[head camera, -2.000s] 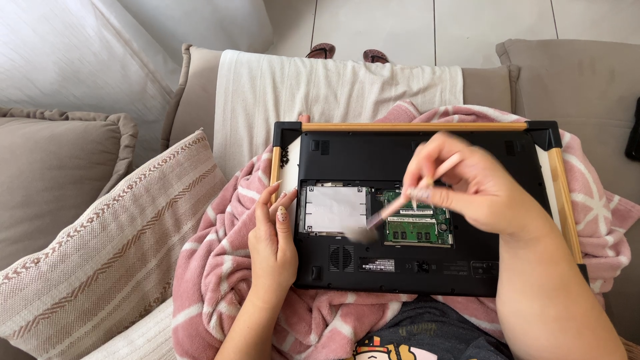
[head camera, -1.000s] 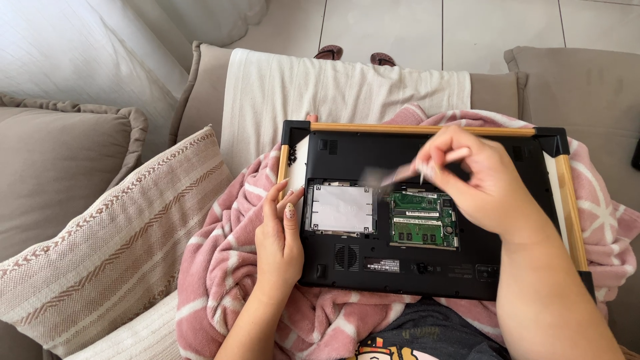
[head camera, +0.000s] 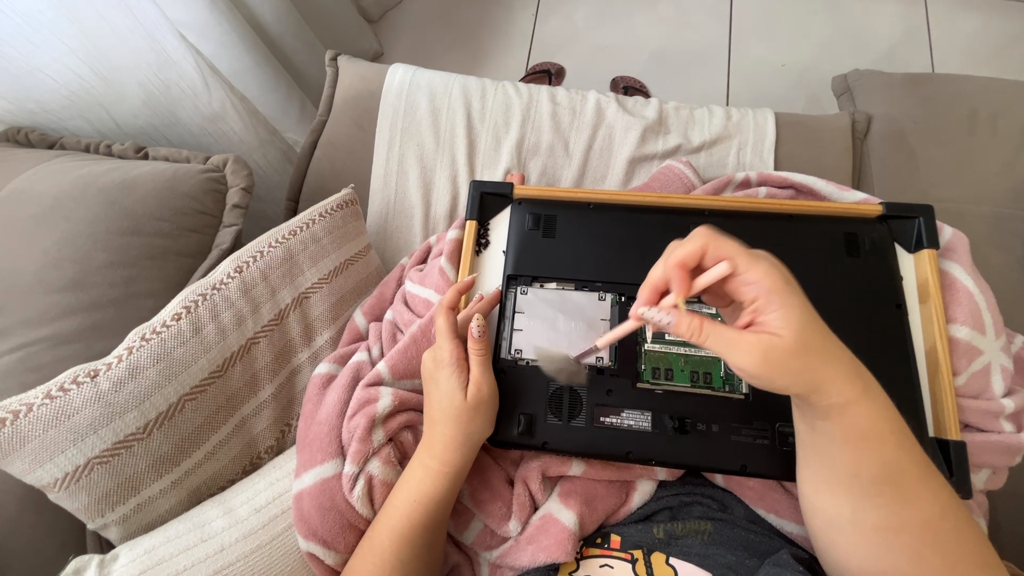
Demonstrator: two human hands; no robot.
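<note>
A black laptop lies underside up on a wood-framed tray. Its open bays show a silver drive on the left and green memory modules on the right, partly hidden by my right hand. That hand grips the pink handle of a soft-bristled brush, whose blurred bristles are over the drive's lower edge. My left hand rests at the left edge of the laptop and tray, fingers near the frame; whether it grips them I cannot tell.
Small dark screws lie at the tray's upper left. Beneath the tray a pink and white blanket is bunched up. A striped cushion leans at the left, and a cream cloth covers the seat beyond. Sandals stand on the tiled floor.
The brush was over the gap between the bays, then above the drive's right side; now its bristles are at the drive's lower edge. My left hand stays at the laptop's left edge.
</note>
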